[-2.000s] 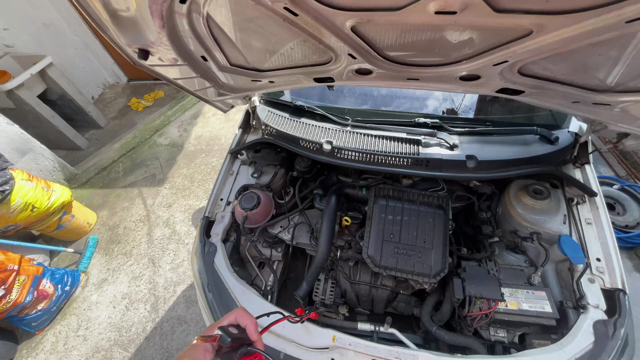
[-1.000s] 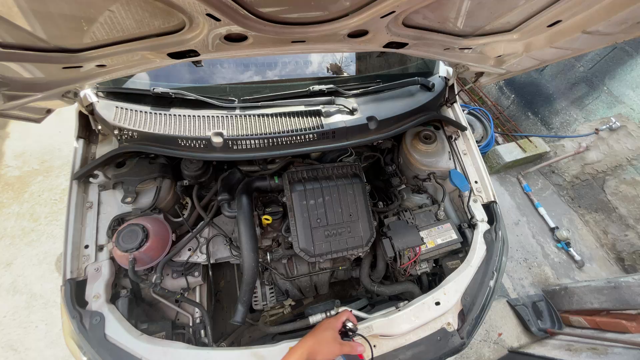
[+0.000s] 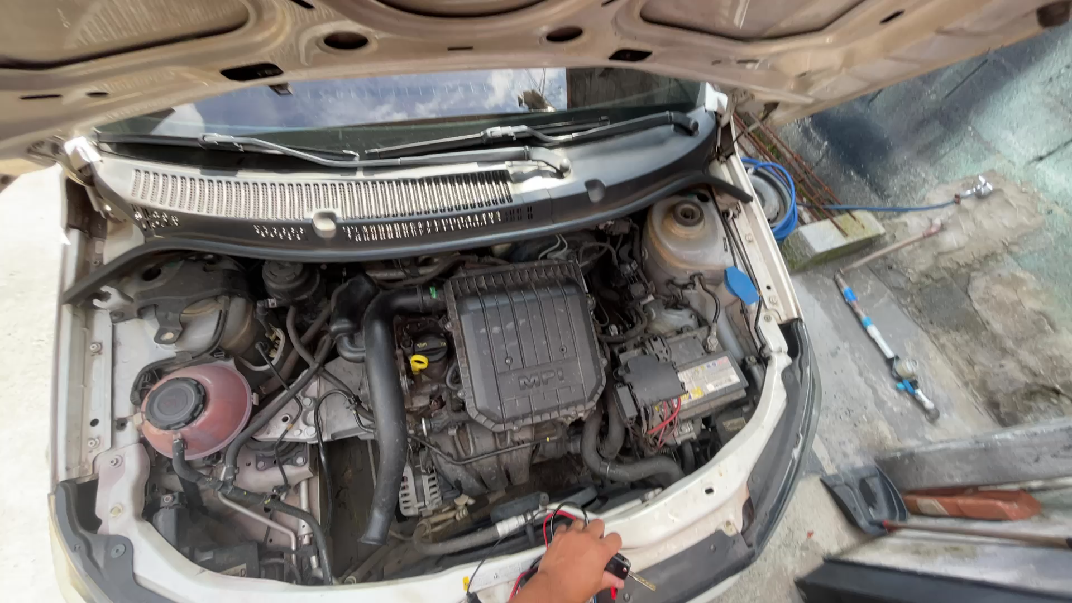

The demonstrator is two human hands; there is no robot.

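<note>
My left hand is at the bottom centre, over the front edge of the engine bay. It is closed around a small black object with a thin metal tip and around red and black leads, partly hidden by the fingers. Nearest to it are the white front crossmember and a hose with a white band. Behind these stands the black MPI engine cover. The car battery, with red wires beside it, sits to the right. My right hand is not in view.
The raised hood spans the top. A pink coolant reservoir sits at the left, and a yellow dipstick handle near the centre. Outside on the right are a coiled blue hose, a pipe and a black dustpan.
The view has swung rightward across the car. My left hand has moved from the front-left part of the engine bay to the front centre, still holding the leads.
</note>
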